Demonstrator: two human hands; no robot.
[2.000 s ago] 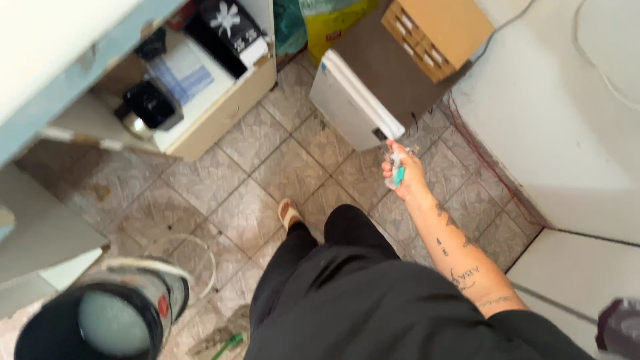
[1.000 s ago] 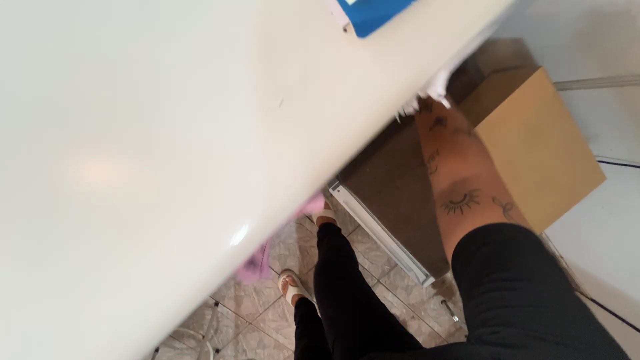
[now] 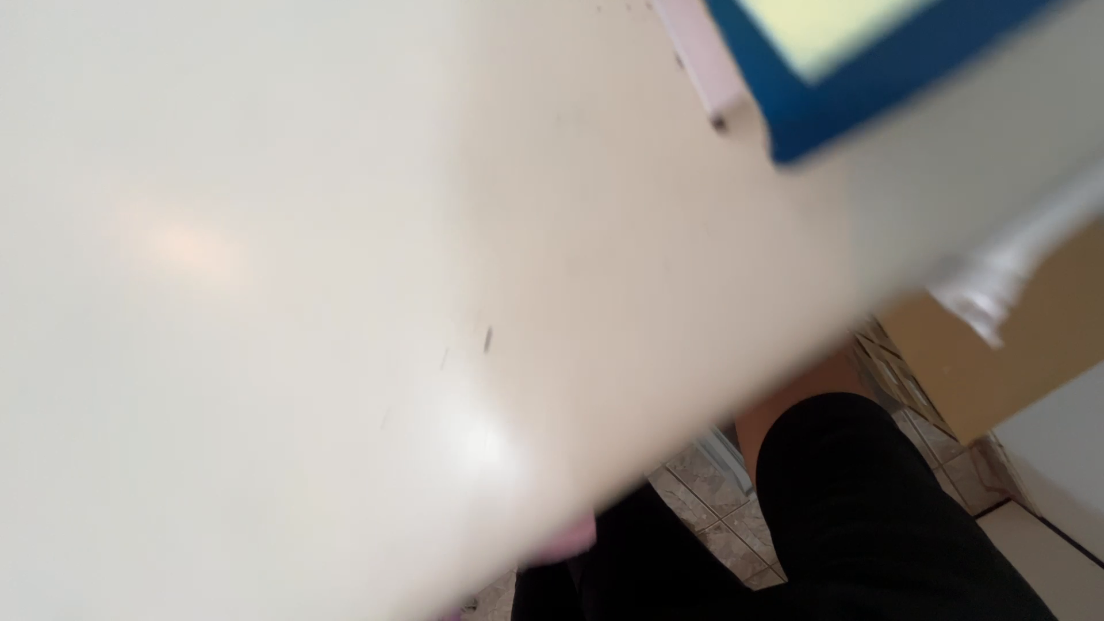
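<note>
Neither of my hands shows. My right arm, in a black sleeve (image 3: pixel 854 483), reaches under the edge of a glossy white surface (image 3: pixel 345 259), which hides the forearm's far part and the hand; what that hand holds cannot be told. Past the arm, a piece of thin whitish plastic or cloth (image 3: pixel 987 302) hangs at the edge. On top of the surface lie a blue item with a pale yellow area (image 3: pixel 828 112) and, beside it, a pale pink strip (image 3: pixel 703 65). My left hand is out of frame.
A tan box-like piece (image 3: pixel 992 371) with slotted sides stands at the right, below the surface. A metal-edged panel (image 3: pixel 723 461) sits near my arm over the tiled floor (image 3: pixel 733 543). Something pink (image 3: pixel 569 539) shows under the edge.
Two seconds ago my right hand held a small whitish and green item near a white-edged panel; now it is hidden under the white surface. The view has moved a lot.
</note>
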